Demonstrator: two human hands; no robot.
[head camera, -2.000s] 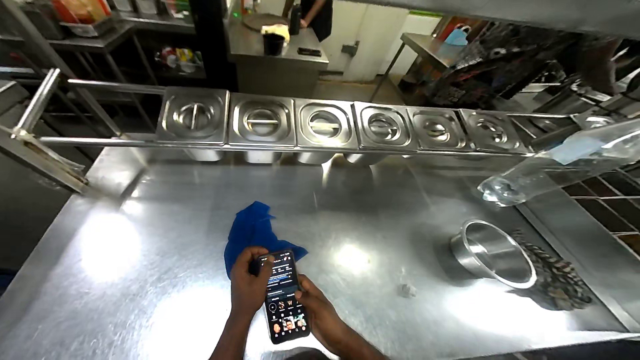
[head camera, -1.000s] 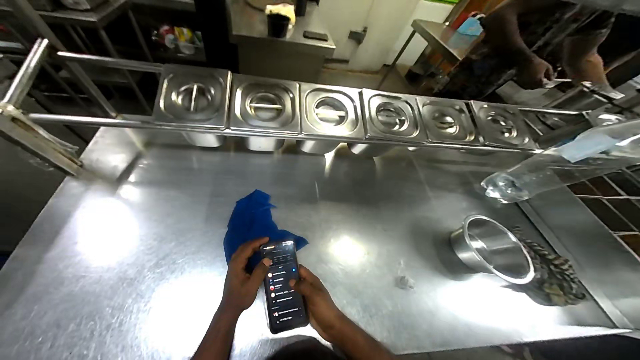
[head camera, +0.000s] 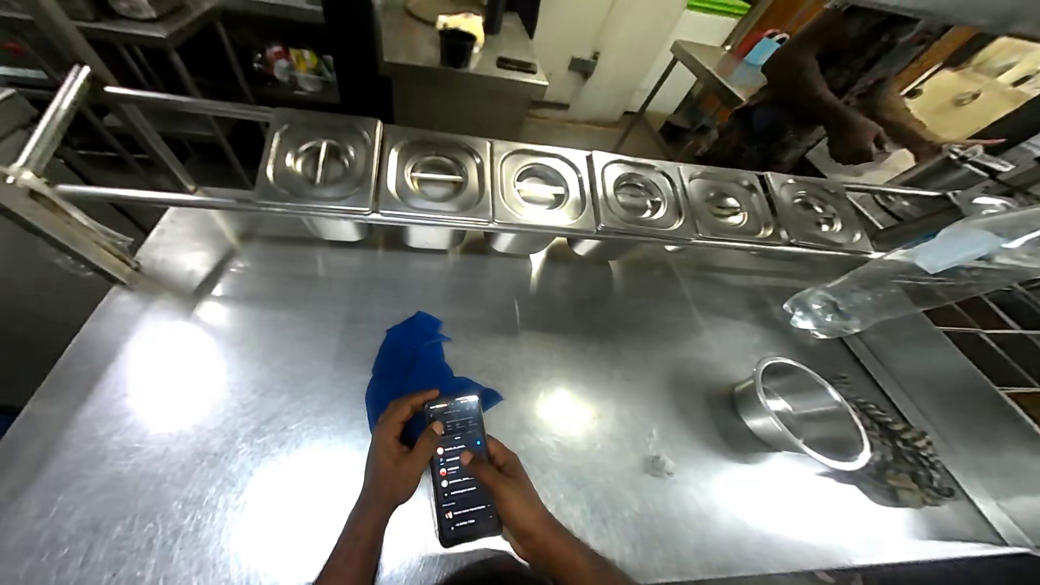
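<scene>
A black smartphone (head camera: 461, 479) with a lit screen is held upright between both hands, above the near part of a stainless steel counter (head camera: 617, 349). My left hand (head camera: 398, 455) grips the phone's upper left side, its thumb at the screen's edge. On the phone's right side is my right hand (head camera: 508, 487), its thumb over the middle of the screen. A crumpled blue cloth (head camera: 414, 357) lies on the counter just beyond the phone, partly hidden by my left hand.
Lidded steel pans (head camera: 435, 175) sit in a rail along the counter's far side. To the right are a steel container (head camera: 800, 414), a patterned cloth (head camera: 902, 455) and a clear plastic bottle (head camera: 918, 276) jutting in. Beyond the rail, another person's hands (head camera: 857, 138) are visible at the upper right.
The phone's screen shows a list instead of the picture grid of two seconds ago. Another person's arms have come into view at the upper right. Both my hands still hold the phone.
</scene>
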